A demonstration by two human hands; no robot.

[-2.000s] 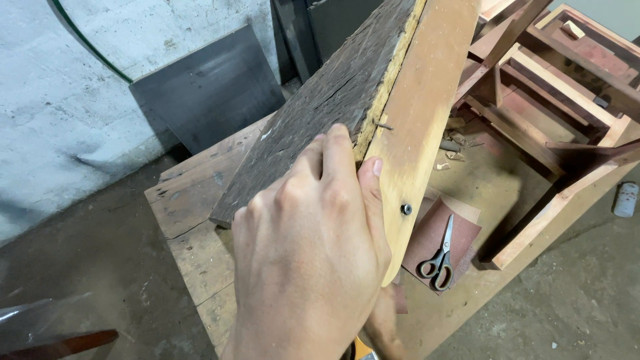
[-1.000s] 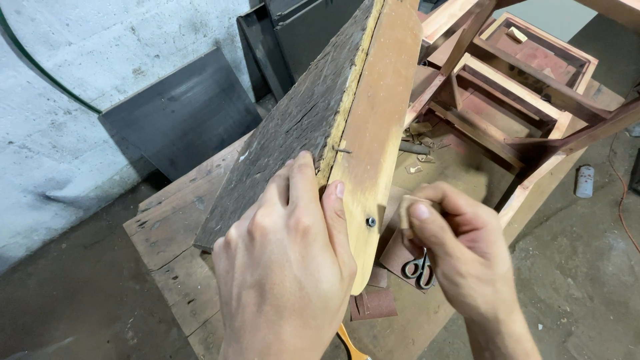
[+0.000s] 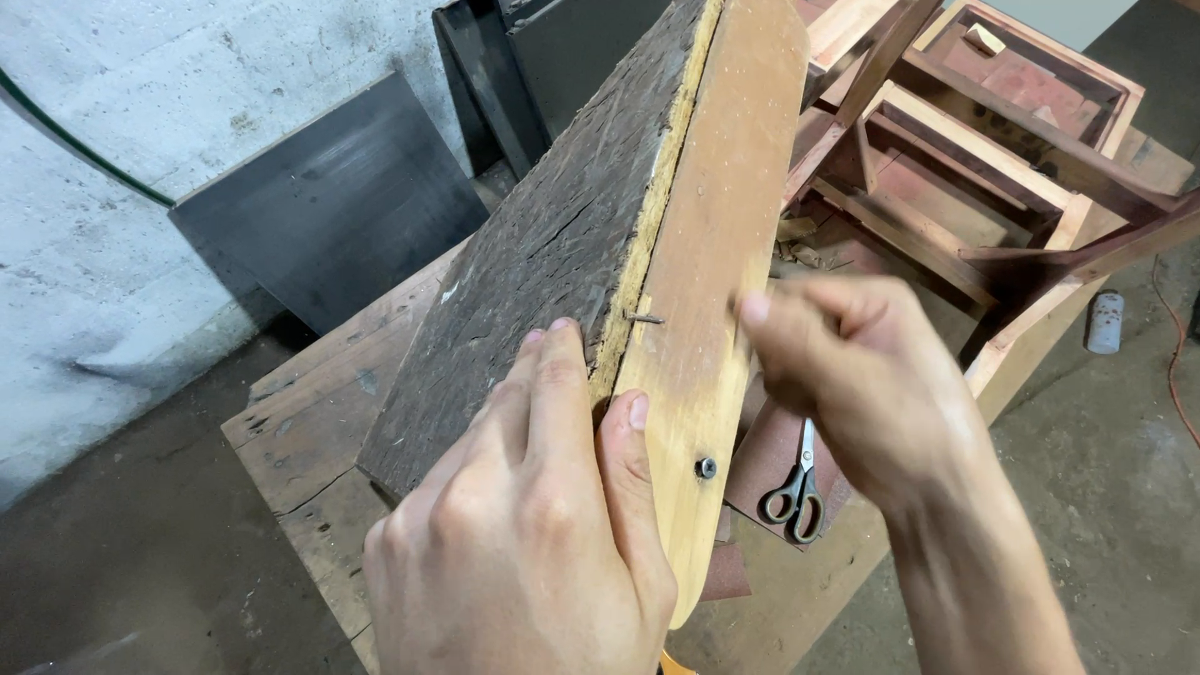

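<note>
My left hand [image 3: 534, 506] grips the lower part of a wooden piece, fingers on its dark, rough, bark-like board [image 3: 534, 234] and thumb on the pale wooden strip [image 3: 722, 216] along the edge. A nail [image 3: 645, 319] sticks out of the strip near my fingertips, and a bolt head [image 3: 705, 468] sits lower down. Blurred, my right hand [image 3: 844, 375] is at the strip's right edge with its fingers curled; in this frame I cannot tell what lies between them. Below it, scissors [image 3: 797, 497] rest on reddish sandpaper [image 3: 764, 455].
The wooden workbench [image 3: 300, 469] extends under the piece. Reddish wooden frames [image 3: 975, 141] stand at the upper right, near wood scraps [image 3: 802, 246]. A dark panel [image 3: 333, 197] leans on the white wall. A small container [image 3: 1105, 322] and a thin cable [image 3: 1172, 347] lie on the floor.
My right hand has come up from low behind the strip, showed a small tan piece in its fingers, then moved to the strip's right edge. My left hand keeps its hold.
</note>
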